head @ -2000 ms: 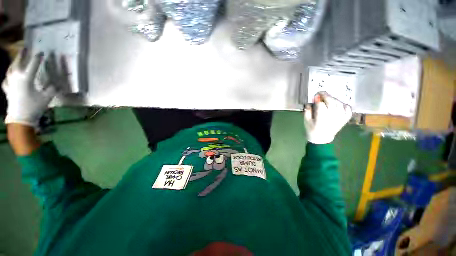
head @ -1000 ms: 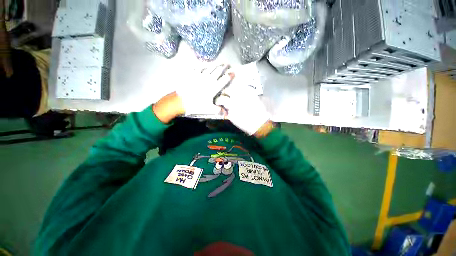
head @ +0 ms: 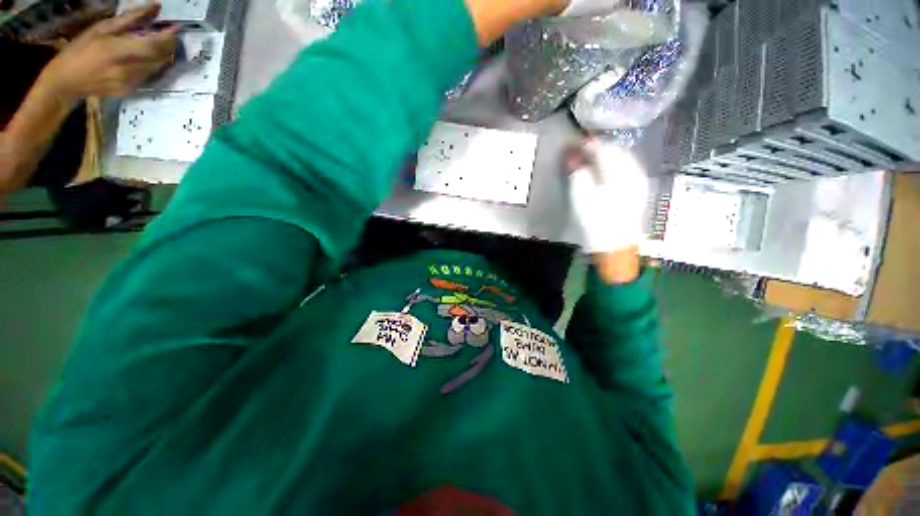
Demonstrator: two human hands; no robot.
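A pale sheet-metal panel [head: 476, 163] with small dark holes lies flat on the grey table in front of me. My left arm reaches across to the bags at the top. My left hand [head: 585, 6] is almost wholly cut off by the top edge. My right hand [head: 608, 194], in a white glove with bare fingertips, is right of the panel and apart from it. It is blurred, so any small piece in it cannot be told. Clear bags of glittering fasteners [head: 550, 62] lie beyond the panel, with another bag [head: 638, 86] just above my right fingertips.
Stacked grey housings [head: 772, 91] stand at right, with a single open housing [head: 718, 214] below them. A white sheet [head: 842, 234] lies at the right table edge. Holed housings [head: 166, 127] stand at left, where another person's hands [head: 116, 55] are over them. My left sleeve hides part of the table.
Both hands have parted from the middle, uncovering the panel. My left hand moved up to the bags and my right hand moved right. The other person's hands have come in at left.
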